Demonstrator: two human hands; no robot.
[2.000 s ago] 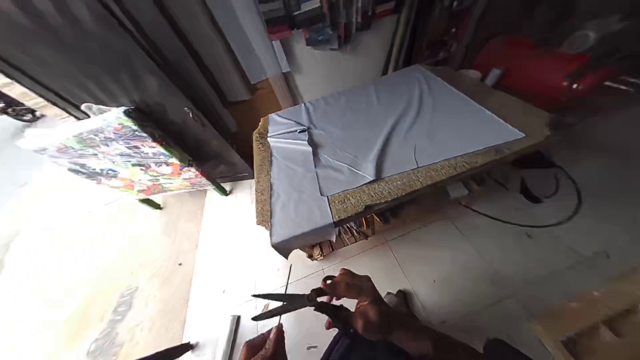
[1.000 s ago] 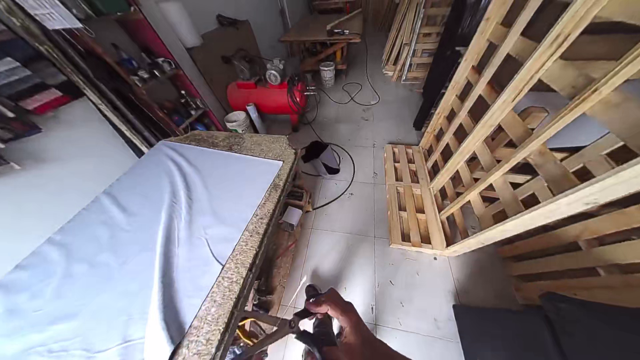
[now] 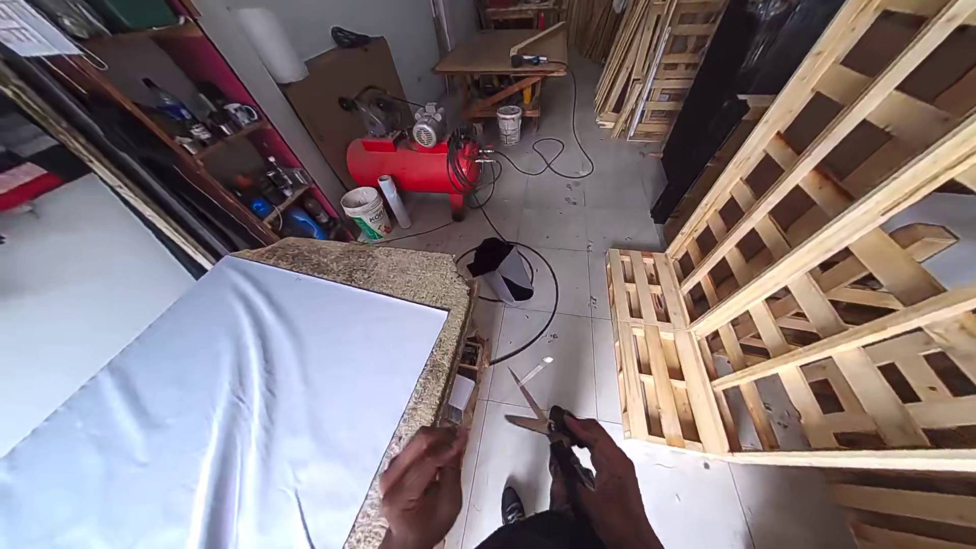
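Observation:
My right hand (image 3: 610, 476) holds black-handled scissors (image 3: 545, 427) by their loops, the blades spread apart and pointing up and left over the tiled floor. Curled fingers hide part of my left hand (image 3: 427, 480), which is by the right edge of the worktable; whether it pinches anything cannot be told. A light grey fabric sheet (image 3: 328, 366) with soft folds lies on the worktable (image 3: 381, 271), whose speckled top shows along the far and right edges.
A red air compressor (image 3: 404, 164) stands beyond the table beside a white bucket (image 3: 366, 213). A black hose (image 3: 555, 305) loops on the floor around a dark and grey folded piece (image 3: 507, 271). Wooden slatted frames (image 3: 671, 358) stand at the right. Shelves (image 3: 229, 137) hold bottles at the left.
The view has swung strongly to the right since two seconds ago. My left hand, out of view one second ago, now shows beside the table edge. The scissors remain in my right hand.

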